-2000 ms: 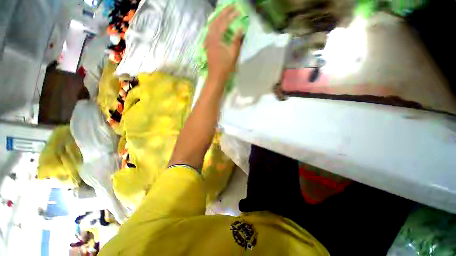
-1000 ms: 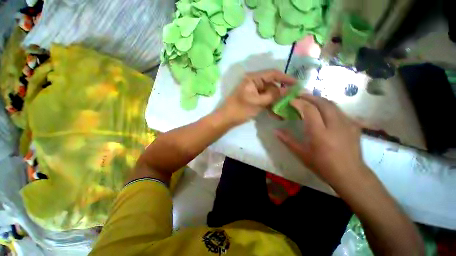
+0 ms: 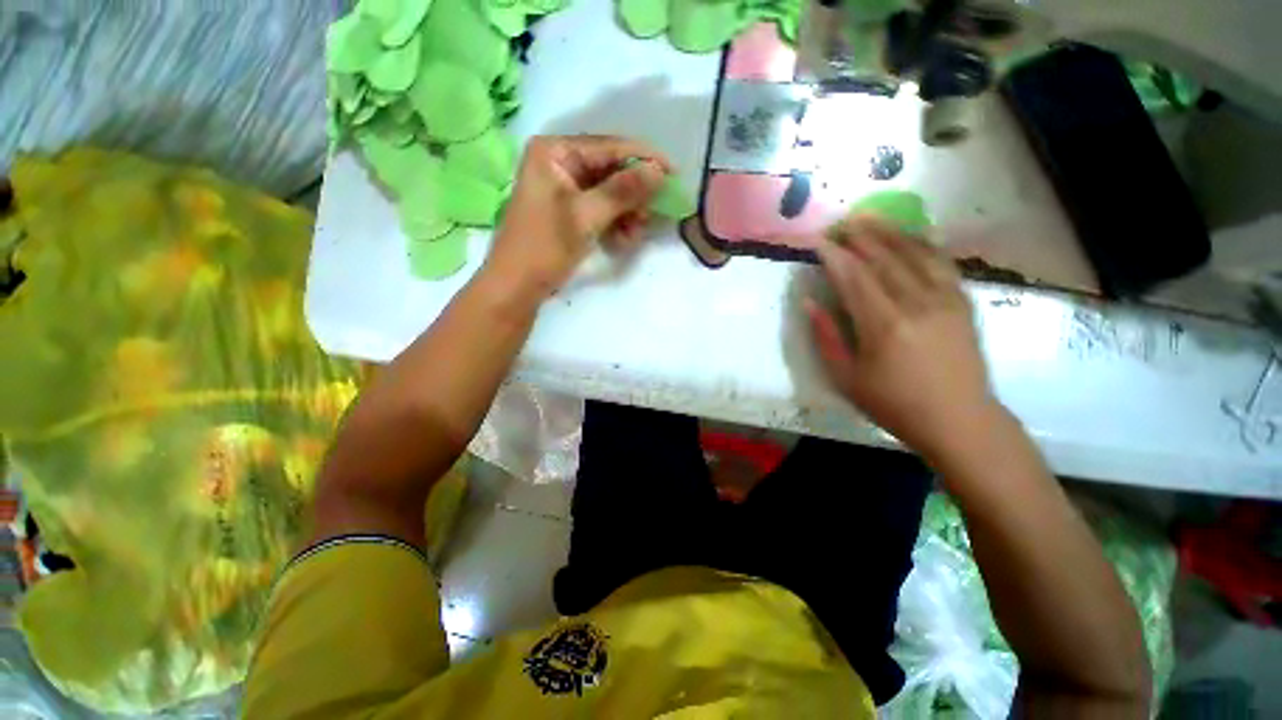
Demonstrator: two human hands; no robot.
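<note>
My left hand is closed with its fingertips pinching a small light-green cut piece above the white table, left of the machine bed. My right hand lies palm down at the front edge of the pink machine bed plate. Its fingertips touch another light-green piece lying flat on the bed right of the plate's dark slot. Piles of light-green cut pieces lie on the table at the upper left.
The machine's needle area with a ribbed knob is at the upper right. A black rounded pad lies right of it. A yellow sack stands on the floor at left. A clear bag of green pieces is at lower right.
The hands have moved apart from the folded green piece they held together. The right hand now rests at the bed, the left holds a piece nearer the pile. The view has shifted.
</note>
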